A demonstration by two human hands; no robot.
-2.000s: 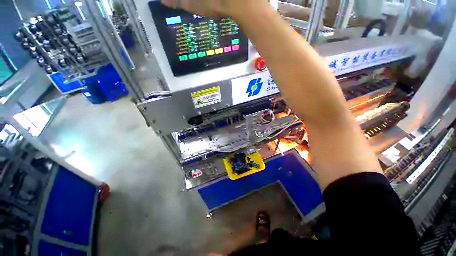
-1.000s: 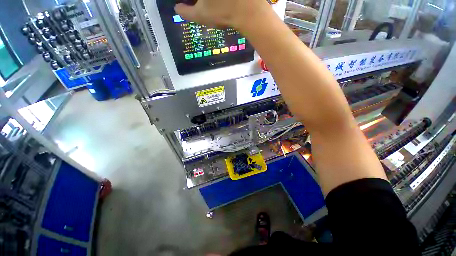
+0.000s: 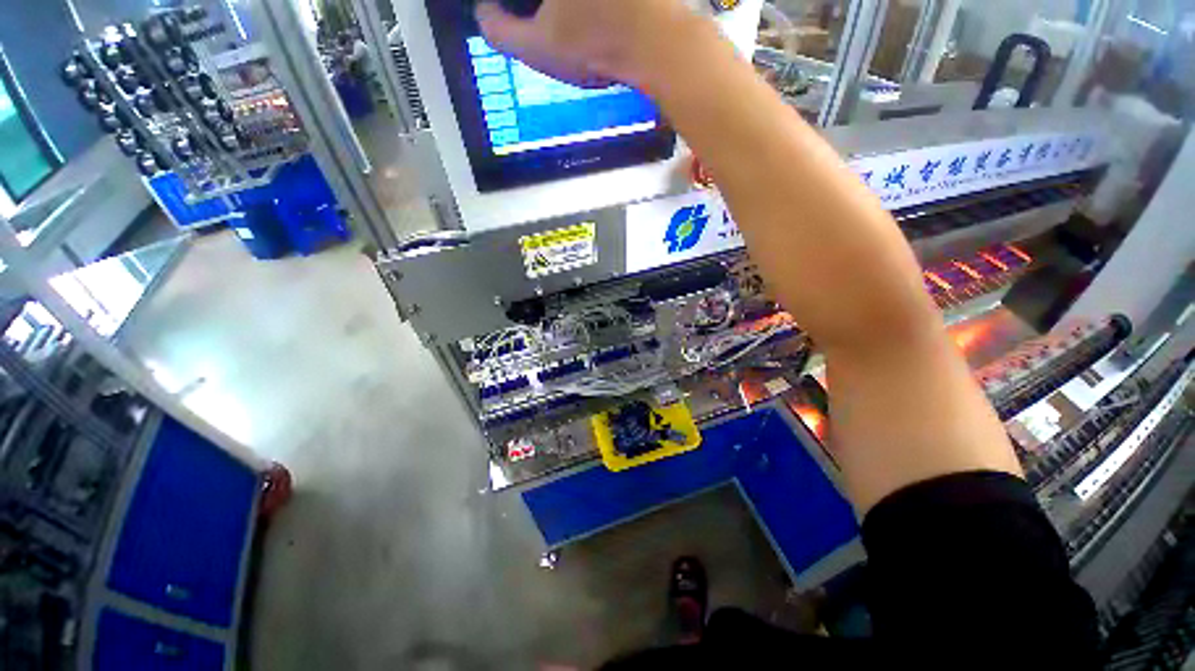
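Note:
My right hand (image 3: 583, 37) is at the top edge of the picture, over the upper part of the touch screen (image 3: 564, 129). Its fingers are apart, with one finger at the screen's upper left, and I see nothing held. The visible part of the screen shows a light blue and white page. The white control box (image 3: 452, 125) surrounds it. My forearm partly covers a red button (image 3: 701, 171) right of the screen. My left hand is not in view; a small pinkish patch at the bottom edge is too slight to name.
Below the screen, the stringer (image 3: 478, 282) has wiring and an orange-red glow inside. A yellow tray (image 3: 646, 452) with dark pieces sits on its ledge. Blue cabinets (image 3: 177, 544) stand left of the grey floor (image 3: 347, 459). Ribbon spools (image 3: 151, 98) are at upper left.
The screen has changed from a dark page with coloured values to a light blue and white page. Blue cells now show inside the machine below it. My right hand has moved lower over the screen.

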